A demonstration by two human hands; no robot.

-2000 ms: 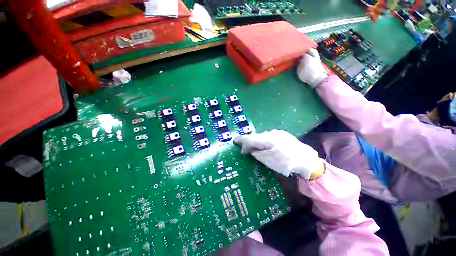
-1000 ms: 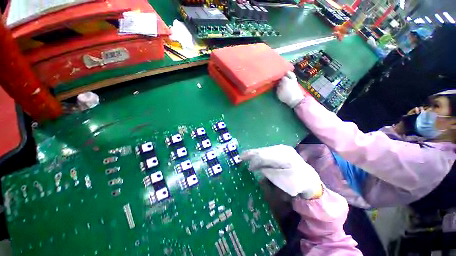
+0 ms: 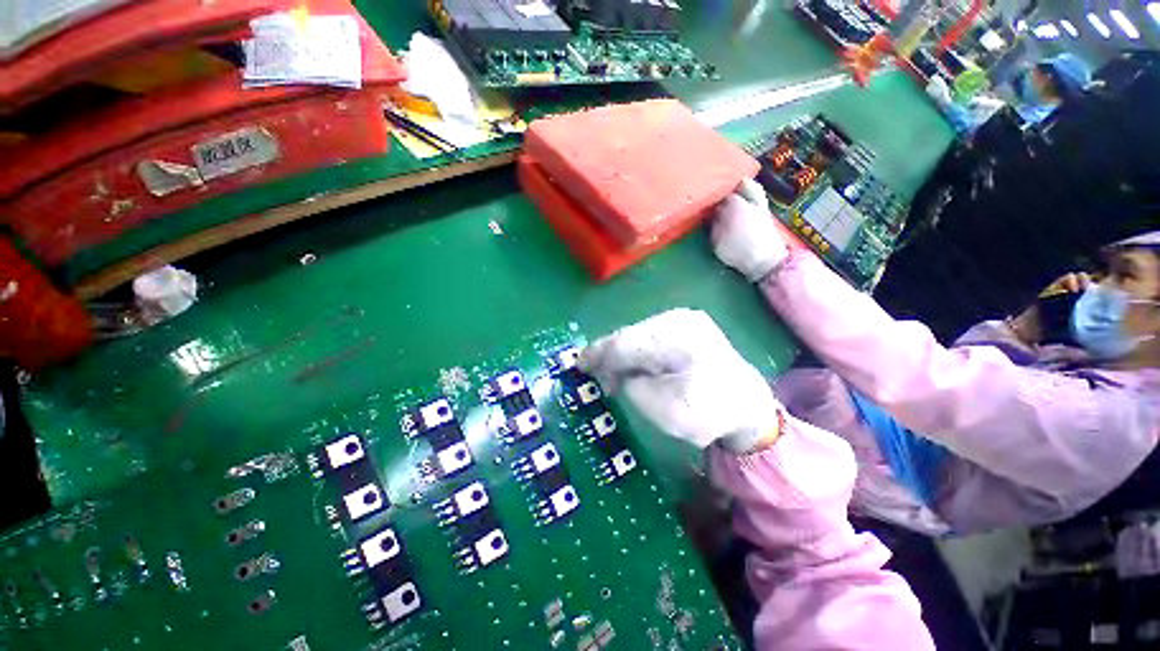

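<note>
A large green circuit board (image 3: 420,509) lies solder side up in front of me, cut off by the lower frame edge. Four rows of black power transistors with silver-white centres (image 3: 472,499) show on it. My right hand (image 3: 681,375), in a white glove, is over the board's upper right corner. Its fingertips are at the uppermost transistor of the right row; the fingers look bunched, and what is under them is hidden. My left hand is not in view.
Another person (image 3: 992,369) in pink sits at the right, a gloved hand on stacked red foam blocks (image 3: 642,172). Boards with tall parts lie behind (image 3: 833,191). Red slabs with paper (image 3: 303,51) and a white lump (image 3: 165,291) are at upper left.
My right hand has moved up along the right transistor row, from its lower end to its top. The view has shifted, and the board appears larger and lower.
</note>
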